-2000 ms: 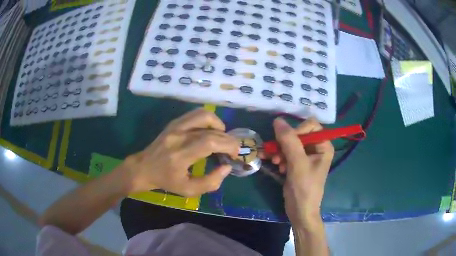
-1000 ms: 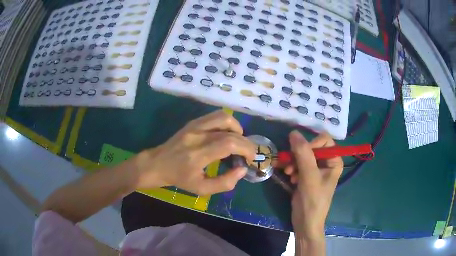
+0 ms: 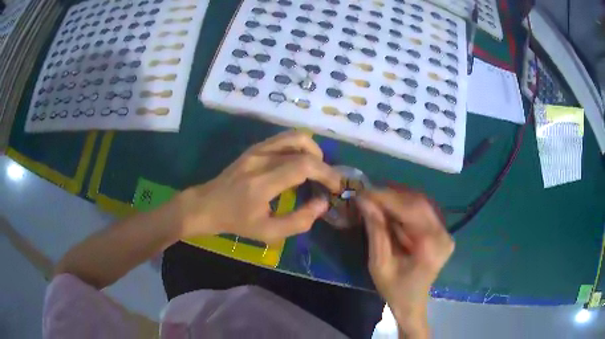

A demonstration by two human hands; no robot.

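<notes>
The round silver test fixture (image 3: 341, 222) lies on the green mat in front of me, partly covered by my fingers. A small part (image 3: 347, 194), white in this light, shows in its brass-gold centre with the dark slot. My left hand (image 3: 259, 189) grips the fixture's left side between thumb and fingers. My right hand (image 3: 404, 232) is blurred, its fingertips bunched at the fixture's right side by the part. I cannot tell what it pinches. The red probe is not visible. The foam parts tray (image 3: 292, 117) lies just beyond, with rows of dark and gold-faced parts.
A second parts tray (image 3: 99, 126) lies at the left. A green label (image 3: 147, 193) and yellow tape (image 3: 249, 251) are near my left forearm. Papers (image 3: 494, 93) lie at the right, with a dark cable (image 3: 504, 182) running beside them. Another white tray (image 3: 489, 20) shows at the upper right.
The red probe, earlier in my right hand, is no longer visible. My right fingertips have moved left onto the fixture. My left hand stays at the fixture. The view has shifted slightly.
</notes>
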